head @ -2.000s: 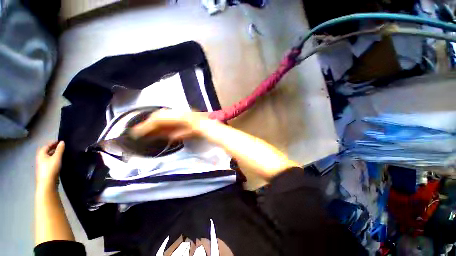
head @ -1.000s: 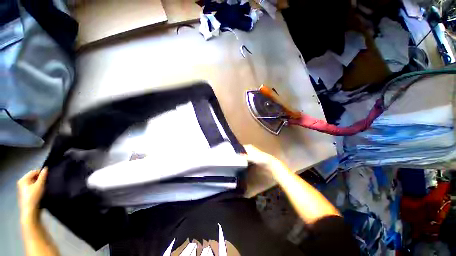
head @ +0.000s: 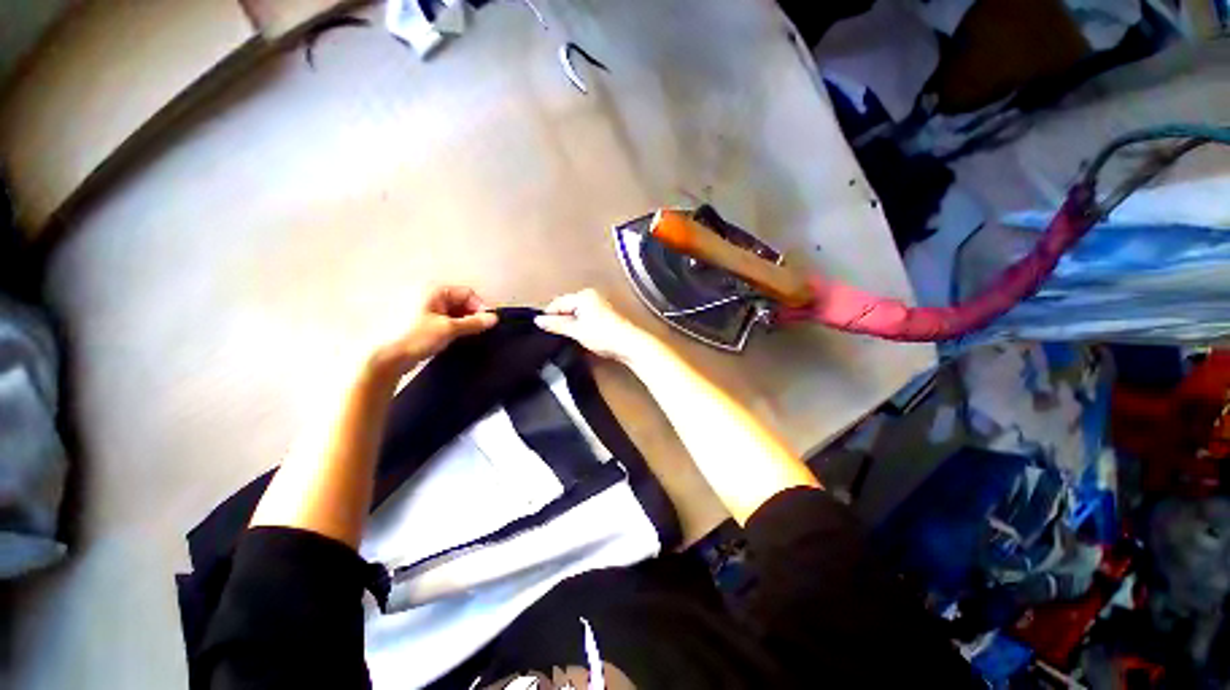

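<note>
The garment piece point(head: 465, 472) lies on the pressing table point(head: 270, 256), black around the border with pale white inside and black strips crossing it. My left hand point(head: 449, 328) pinches the black fabric edge point(head: 519, 321) at the garment's far corner. My right hand point(head: 580, 324) pinches the same edge just to the right. The steam iron point(head: 701, 276) stands on the table right of my hands, untouched, with its orange-brown handle point(head: 728, 256) on top. The garment's near part is hidden by my arm and body.
The pink-red hose sleeve point(head: 931, 321) runs right from the iron over the table edge. Fabric scraps point(head: 429, 22) and a thin dark sliver point(head: 580, 65) lie at the far side. A grey garment pile point(head: 27, 431) is at far left. Stacked pale-blue material point(head: 1147, 270) is at right.
My right hand left the iron, which now stands at the right. Both hands have moved from the garment's sides to its far edge, close together. The view has shifted.
</note>
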